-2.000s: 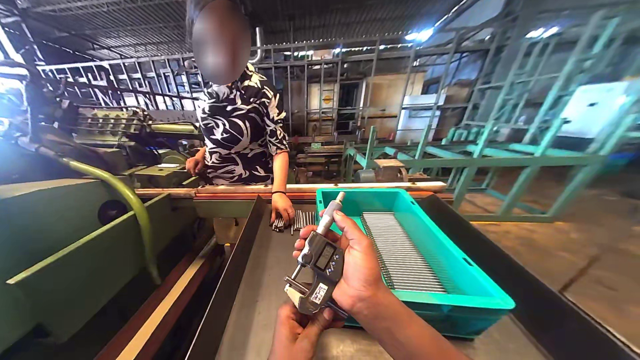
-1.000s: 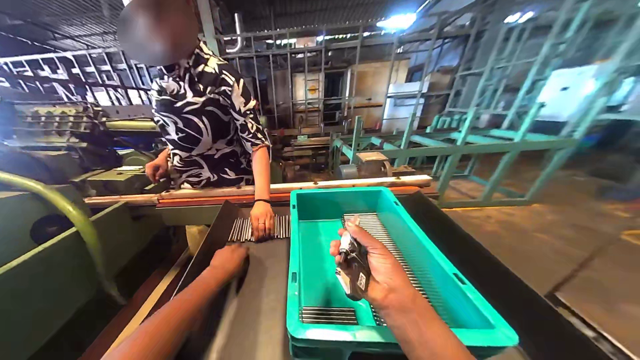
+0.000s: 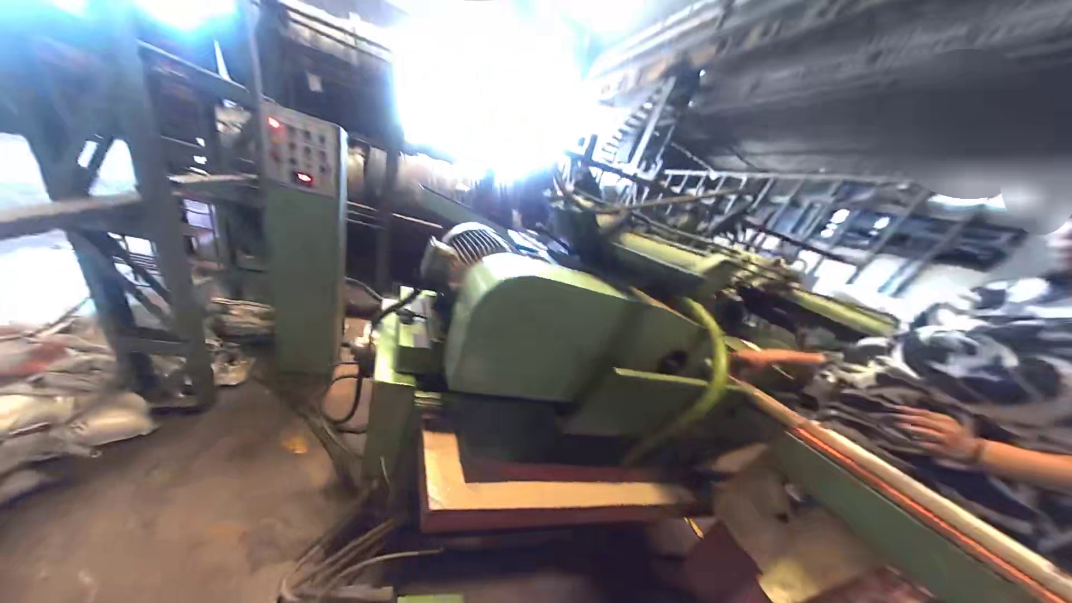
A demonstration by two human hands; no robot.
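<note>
Neither my left hand nor my right hand shows in the head view at this moment. The digital micrometer, the teal plastic crate and the metal pins are also out of the picture. A green machine with a rounded cover (image 3: 544, 331) fills the middle, and a yellow-green hose (image 3: 718, 360) curves down its right side. At the right edge a person in a black-and-white patterned shirt (image 3: 963, 360) has one hand (image 3: 934, 429) low in front of the body. The view is blurred.
A green control cabinet (image 3: 306, 268) with buttons and red lights stands left of the machine. Sacks (image 3: 75, 423) lie at the far left beside a metal frame (image 3: 155, 209). A long rail (image 3: 904, 494) runs down to the lower right, between the machine and the person.
The view has swung far to the left. My hands, the micrometer and the crate have left the picture. One second ago my right hand held the micrometer over the crate.
</note>
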